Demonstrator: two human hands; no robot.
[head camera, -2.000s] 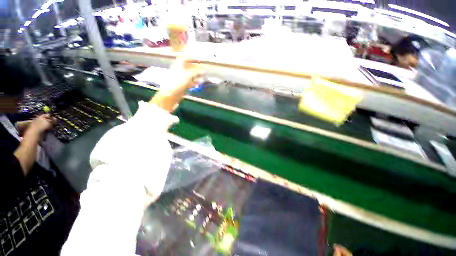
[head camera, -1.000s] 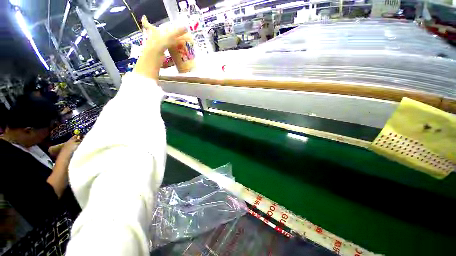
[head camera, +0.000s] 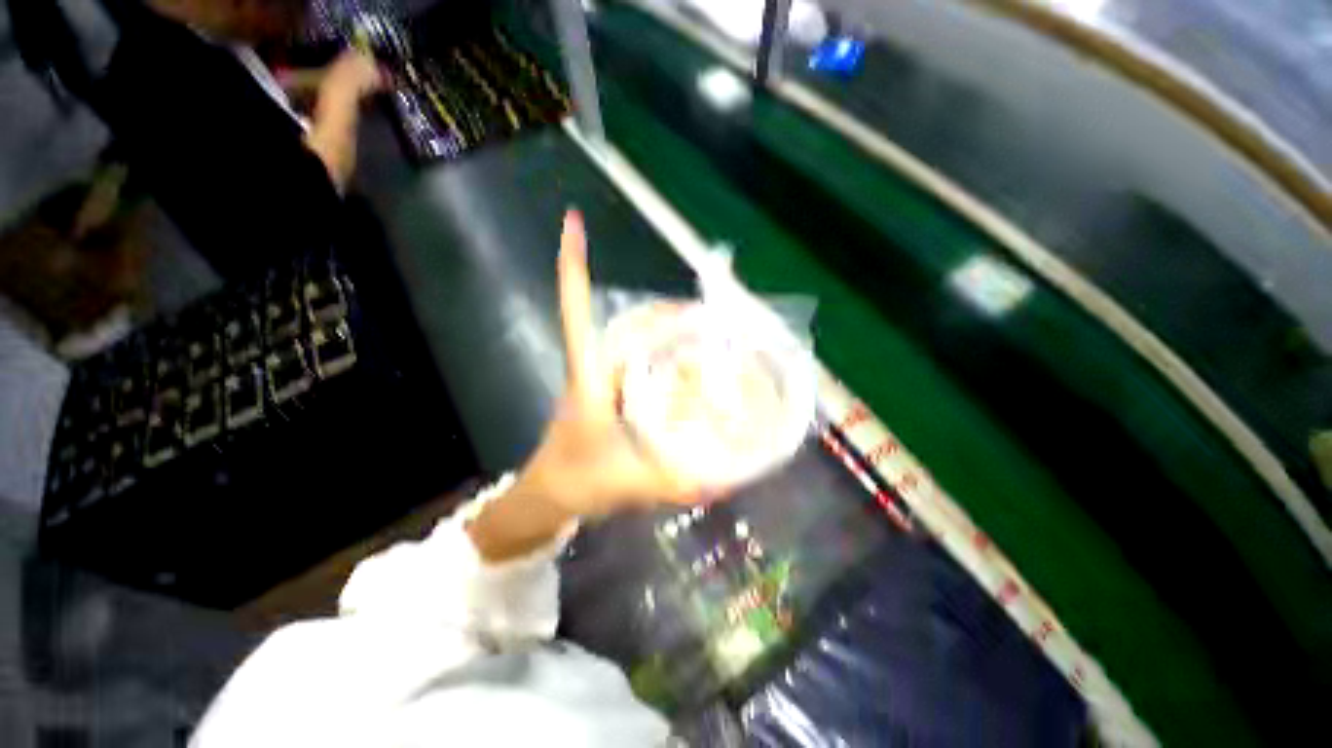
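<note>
My left hand (head camera: 606, 446), in a white sleeve, is around a round clear-lidded cup (head camera: 716, 392) with pale brown contents, seen from above. One finger points up beside the cup. The cup is held over the bench covering (head camera: 745, 621), which has a yellow-green patch. A dark pack in shiny clear plastic (head camera: 928, 658) lies at the lower right of the covering. A corner of clear plastic bag (head camera: 792, 310) shows behind the cup, which hides most of it. My right hand is not in view. The picture is blurred.
A green conveyor (head camera: 935, 373) runs along the bench's far side, behind a pale rail with red lettering (head camera: 993, 563). A tall black stack of yellow-edged trays (head camera: 219, 395) stands at left. Another person in dark clothes (head camera: 212, 124) works at upper left beside dark parts (head camera: 468, 81).
My left hand has taken hold of the cup from the far shelf and brought it back over the bench. The view has tilted down and turned left. My right fingertips, seen earliest, are out of view.
</note>
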